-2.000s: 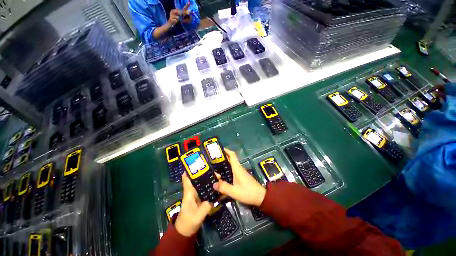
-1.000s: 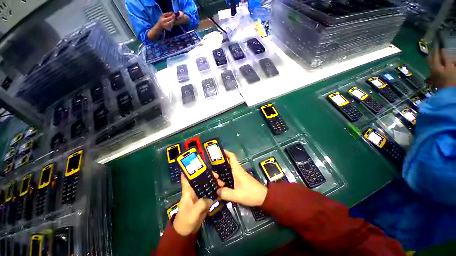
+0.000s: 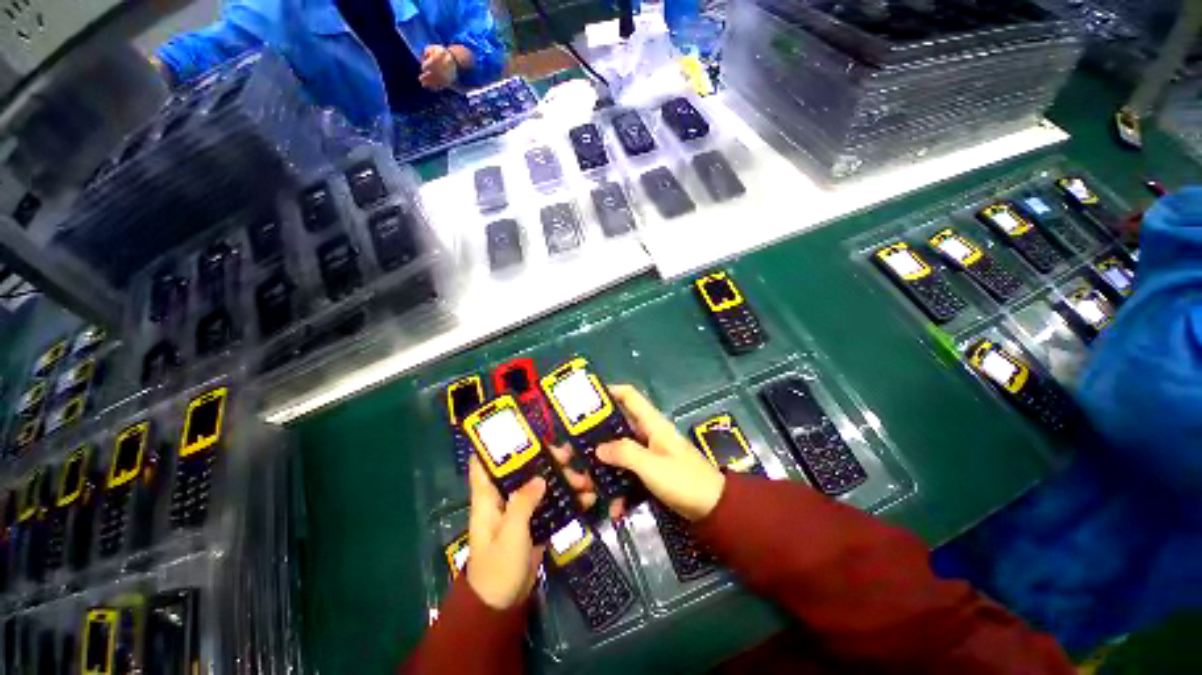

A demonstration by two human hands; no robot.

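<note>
My left hand [image 3: 504, 538] holds a yellow-framed keypad phone [image 3: 506, 442] with a white lit screen, its thumb at the keypad. My right hand [image 3: 666, 459] holds a second yellow-framed phone [image 3: 580, 398], also lit white, with the thumb on its keys. The two phones are side by side above a clear plastic tray [image 3: 886, 495]. A red keypad phone [image 3: 517, 379] lies behind them, partly hidden. In the tray are more yellow-framed phones [image 3: 729, 313] and an all-black phone [image 3: 813, 434].
Stacked trays with phones stand at left [image 3: 284, 528] and upper right [image 3: 896, 106]. Small dark shells [image 3: 667, 191] lie on the white strip [image 3: 778, 218]. A person in a blue smock is opposite; a blue sleeve [image 3: 1160, 356] is at right beside another phone tray [image 3: 969, 327].
The left phone's screen has gone from blue and white to white. The two phones are slightly farther apart at the bottom. The person opposite has leaned and reached towards the left stack.
</note>
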